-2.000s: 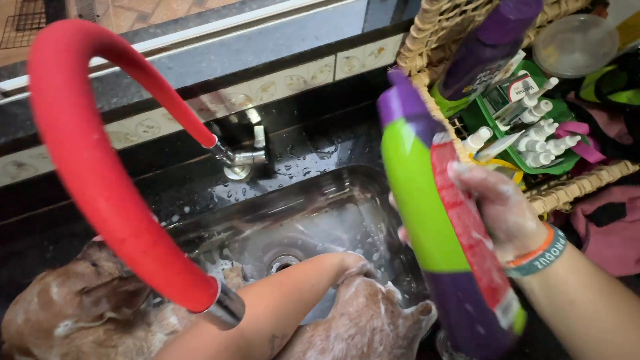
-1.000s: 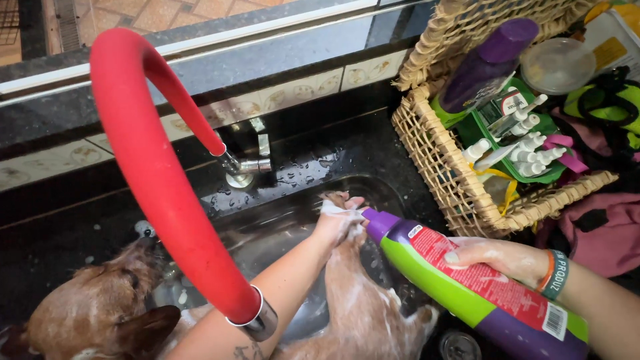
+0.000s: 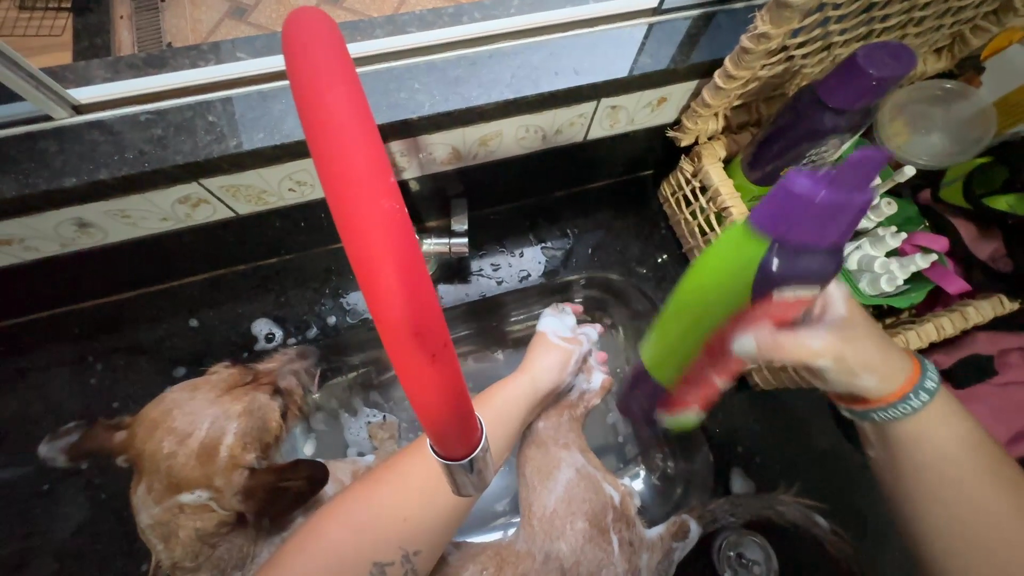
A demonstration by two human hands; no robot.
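A wet brown dog (image 3: 216, 456) with lather on its coat is in and beside a stainless steel sink (image 3: 496, 320). My left hand (image 3: 564, 352), coated in white foam, is closed around the dog's raised paw over the basin. On the right, my right hand (image 3: 816, 344) grips a green and purple shampoo bottle (image 3: 704, 304) with a red label; its purple cap points up, near the basket. The bottle is blurred. A red flexible faucet (image 3: 376, 224) arches across the view, its metal tip above my left forearm.
An open wicker basket (image 3: 696, 196) at the upper right holds another purple bottle (image 3: 832, 112), white-tipped bottles (image 3: 888, 260) and a clear plastic container (image 3: 936, 124). Pink cloth (image 3: 984, 384) lies below it. A metal drain strainer (image 3: 744, 552) sits by the dog's tail. A window frame runs behind the counter.
The shampoo bottle, tipped with its cap at my left hand one second ago, is now raised away with the cap up. The dog's head has turned.
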